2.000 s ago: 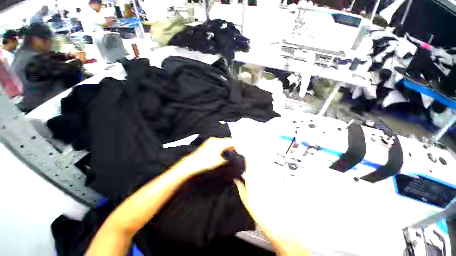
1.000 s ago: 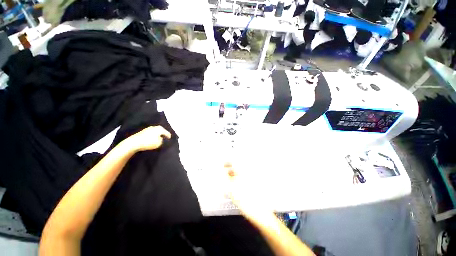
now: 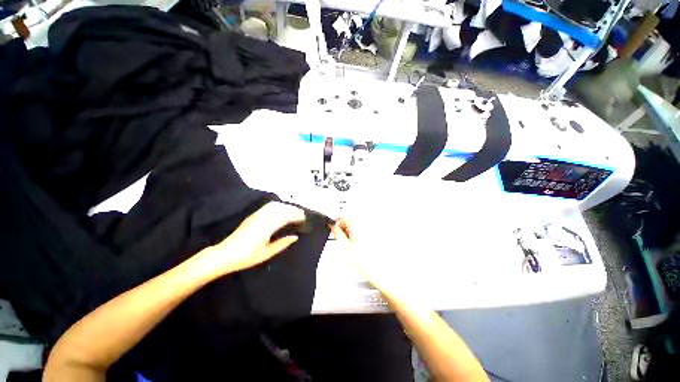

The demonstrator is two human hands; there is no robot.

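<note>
A black garment piece (image 3: 287, 280) lies on the white sewing table left of the needle area and hangs over the front edge. It joins a large black fabric heap at the left. My left hand (image 3: 272, 231) rests on the piece with thumb and fingers apart; whether it grips cloth is unclear. My right hand (image 3: 343, 230) pinches the right end of the piece's upper edge. The sewing machine's needle area (image 3: 332, 168) is just above my hands, with a gap between it and the cloth. The white machine head (image 3: 380, 112) is blown out by glare.
Two black bands (image 3: 425, 130) drape over the machine head. The control panel (image 3: 555, 177) is at its right end. Thread snips (image 3: 529, 257) lie beside a small parts tray (image 3: 570, 246). Grey cloth (image 3: 522, 339) is below the table at right. Another white table stands behind.
My left hand has moved right over the cloth. My right hand, empty over the table one second ago, now pinches the fabric edge, which is stretched rightward. Earlier both hands were together on bunched cloth.
</note>
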